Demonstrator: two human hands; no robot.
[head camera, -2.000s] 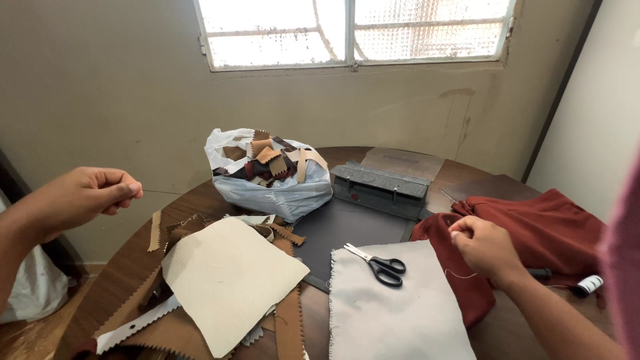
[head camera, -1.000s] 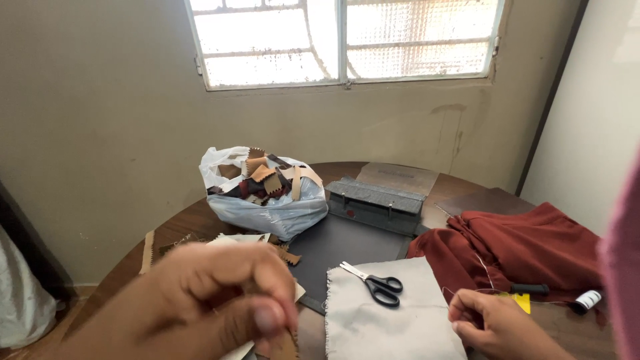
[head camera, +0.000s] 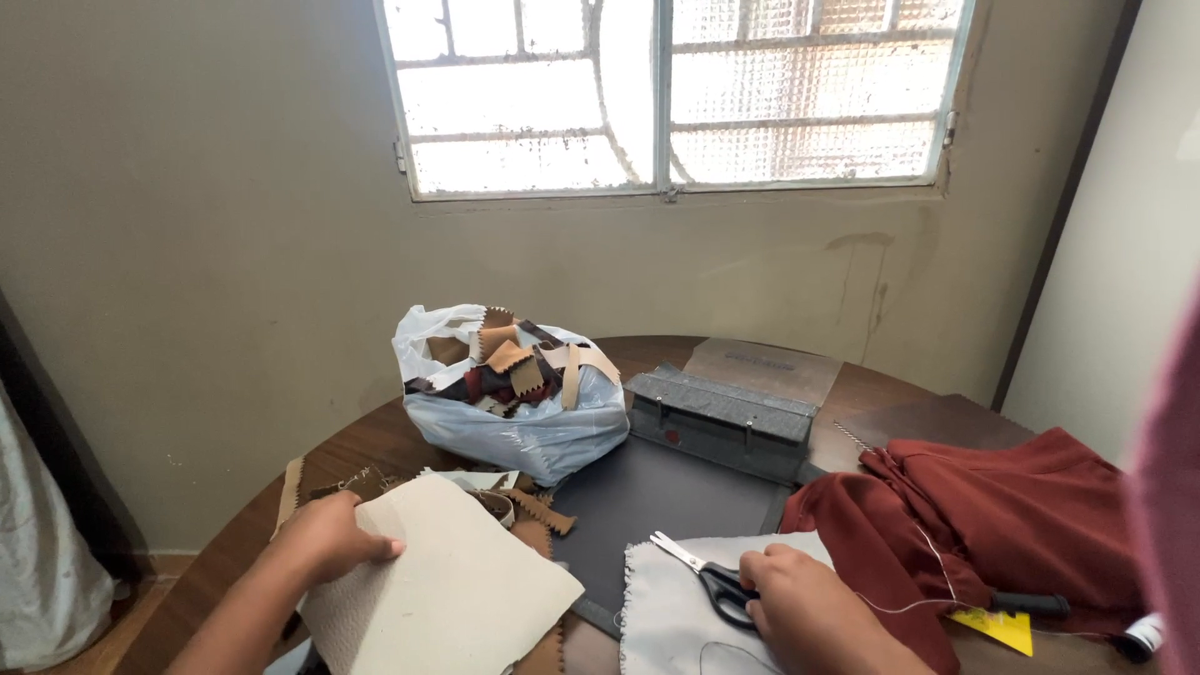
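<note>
My left hand (head camera: 328, 539) grips the upper left edge of a cream sheet of leather-like material (head camera: 459, 581), its thumb on top and its fingers behind. Scraps with zigzag edges (head camera: 534, 511) lie around and under that sheet. Beside the black handles of the scissors (head camera: 717, 583) is my right hand (head camera: 792, 591), fingers bent over the pale grey fabric (head camera: 656, 614); whether it holds the scissors or the thread I cannot tell. A thin thread (head camera: 905, 609) runs from near that hand toward the dark red cloth (head camera: 1012, 506).
A white plastic bag (head camera: 525, 431) full of scraps stands at the back, left of a dark grey box-like piece (head camera: 722, 422) on a black mat (head camera: 656, 506). At the right are a black-handled tool (head camera: 1031, 604), a yellow piece (head camera: 1008, 633) and a thread spool (head camera: 1144, 637).
My left hand, blurred before the camera a second ago, is now down at the cream sheet and has taken hold of it. My right hand has moved left, to the scissors' handles.
</note>
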